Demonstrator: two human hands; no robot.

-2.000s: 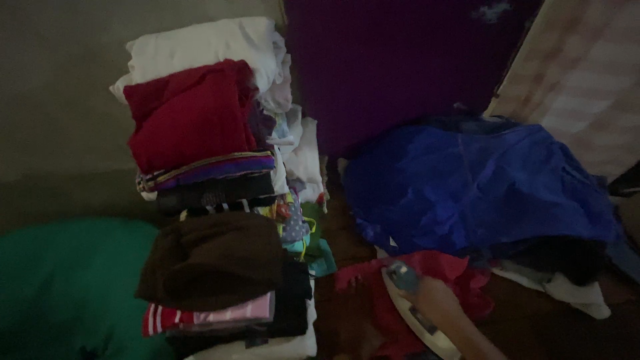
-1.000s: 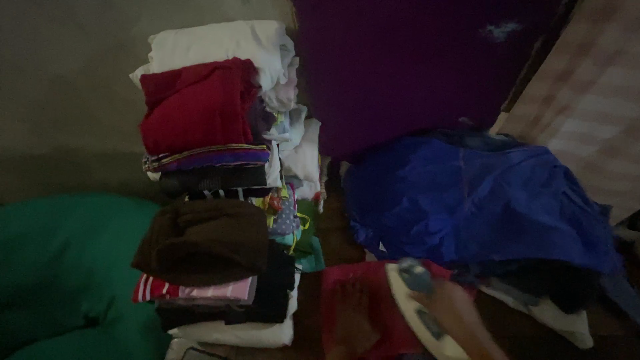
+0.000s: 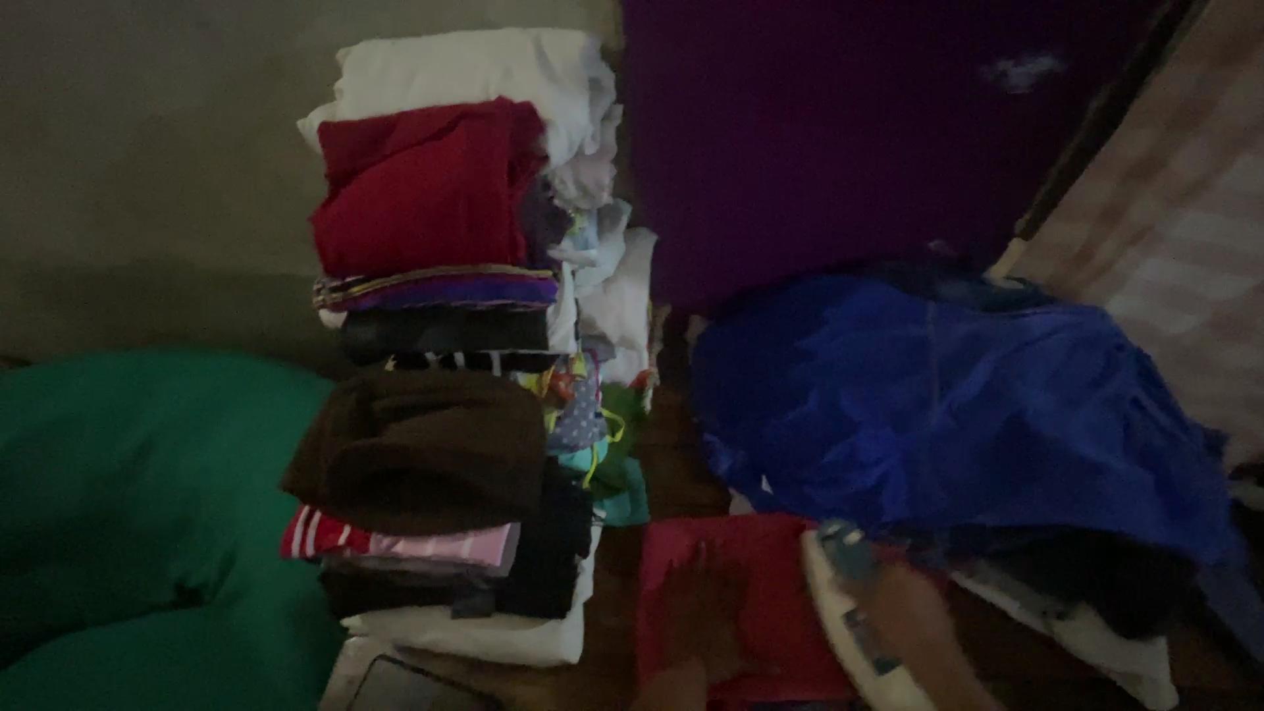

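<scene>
At the bottom of the head view, a red cloth garment [image 3: 780,592] lies spread on a dark wooden surface. My left hand [image 3: 699,612] rests on it, palm down with the fingers apart, dim and partly blurred. To its right, my right hand [image 3: 904,612] is closed around the handle of a white and blue-grey clothes iron [image 3: 844,617]. The iron lies over the right part of the red garment, with its lower end running toward the bottom edge of the frame.
Folded clothes stand in piles at left, with a brown garment [image 3: 425,454] and a red one [image 3: 425,188] on top. A green cushion-like object [image 3: 148,513] is far left. A blue cloth heap [image 3: 839,395] lies right, before a purple panel [image 3: 810,138].
My left hand, not visible two seconds ago, has come onto the red garment. The garment, crumpled then, now lies flatter. My right hand keeps its hold on the iron.
</scene>
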